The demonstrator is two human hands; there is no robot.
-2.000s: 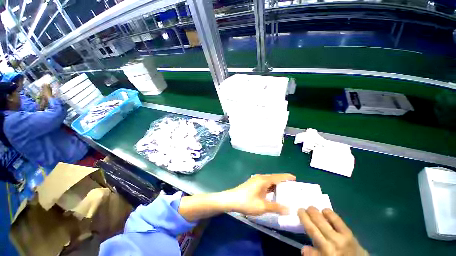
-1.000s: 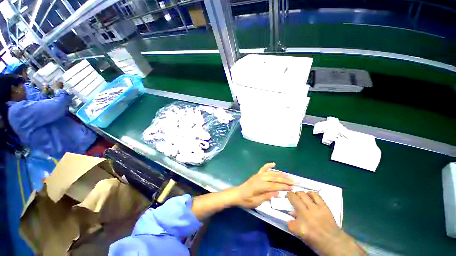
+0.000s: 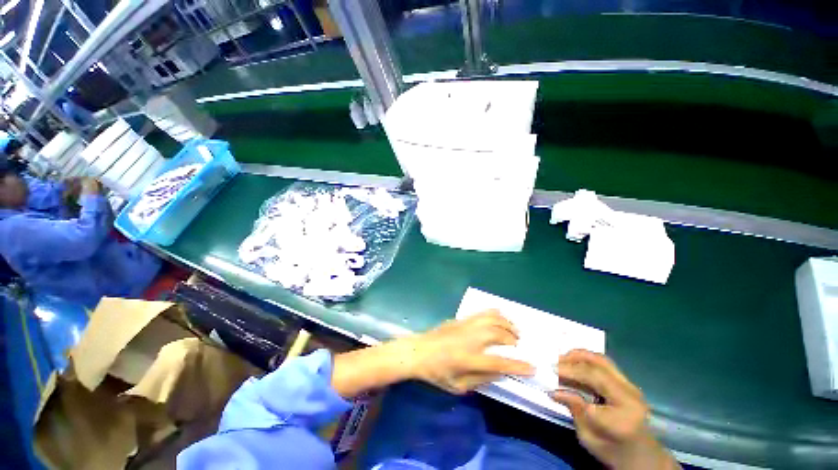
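A shallow white box (image 3: 537, 332) lies at the near edge of the green belt, with flat white card surfaces on top. My left hand (image 3: 473, 353) lies over its left part, thumb and fingers apart and touching the card. My right hand (image 3: 606, 404) is at its right end, fingers curled and thumb low against the card and edge. My palms and fingers hide part of the box, and its contents cannot be made out. A pile of white card inserts (image 3: 629, 246) lies behind it. An open clear bag of small white accessories (image 3: 308, 240) lies to the left.
A tall stack of white boxes (image 3: 473, 170) stands by the metal post (image 3: 368, 55). Another white box (image 3: 820, 321) is cut off at the right edge. A blue basket (image 3: 175, 195) and a worker (image 3: 64, 234) are at far left. A torn brown carton (image 3: 129, 386) is at lower left.
The loose pieces under my hands now lie as a flatter white surface on the box. My right hand has drawn back to its right end. The grey-white pack on the far belt has left view.
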